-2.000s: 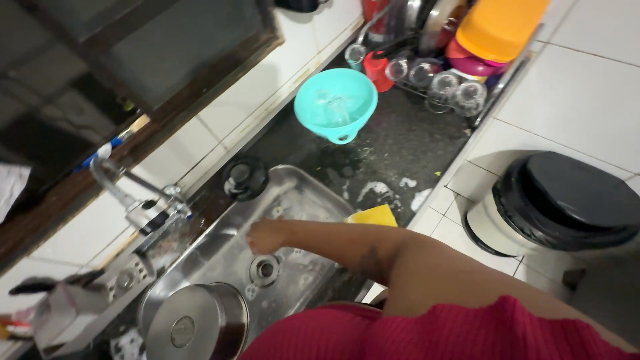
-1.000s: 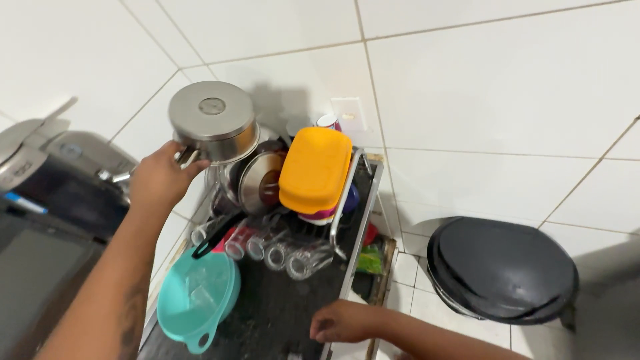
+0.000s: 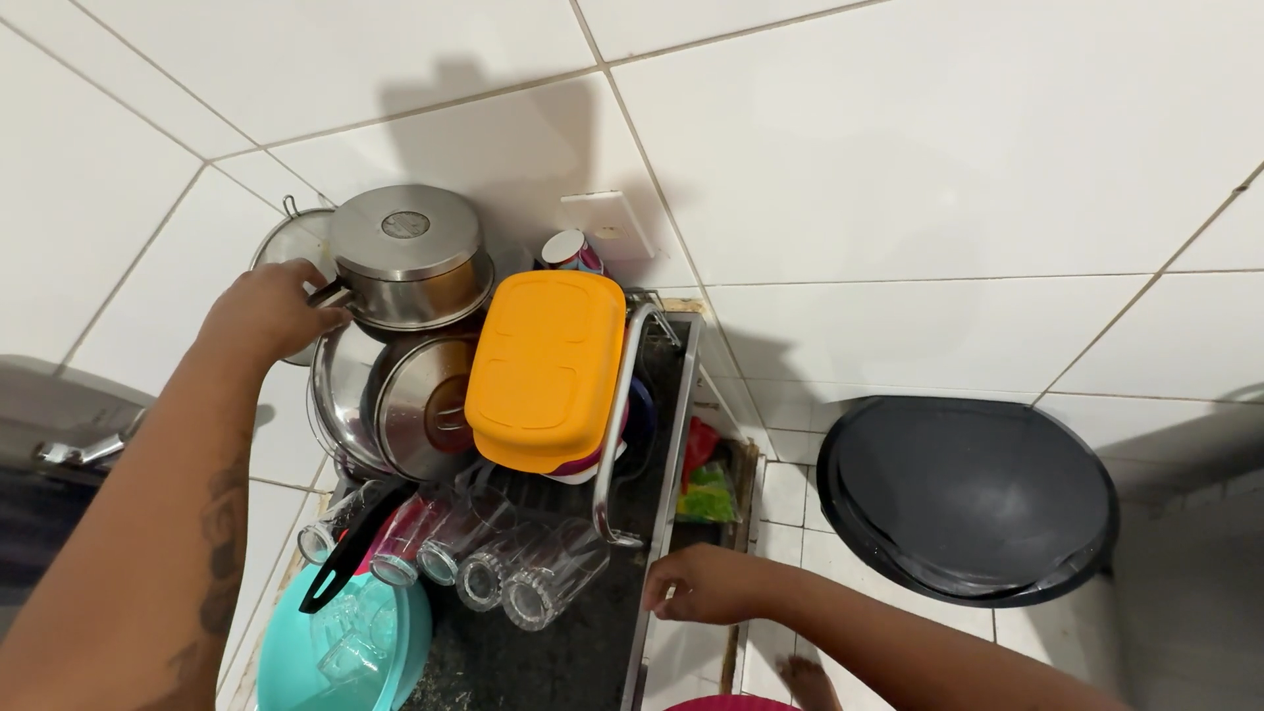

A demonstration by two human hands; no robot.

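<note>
My left hand [image 3: 272,311] grips the black handle of an upside-down stainless steel pot [image 3: 410,257], which rests on or just above the dishes at the back of the dish rack [image 3: 617,425]. Below it, metal lids or pans [image 3: 420,405] stand tilted beside an orange plastic container [image 3: 548,370] lying bottom up. Several clear glasses [image 3: 538,588] lie along the front of the rack, and a black handle [image 3: 360,548] sticks out over them. My right hand [image 3: 696,585], fingers curled, is near the metal edge of the counter; whether it holds anything is unclear.
A turquoise plastic bowl [image 3: 410,642] with clear glassware inside sits on the dark countertop [image 3: 474,662] before the rack. A strainer [image 3: 301,242] stands behind my left hand. A bin with a black lid [image 3: 968,499] is on the tiled floor at right. A wall outlet [image 3: 607,227] is behind the rack.
The view has swung from the sink to the dish rack. Since one second ago, the pot in my left hand has come down onto or close to the rack's back part.
</note>
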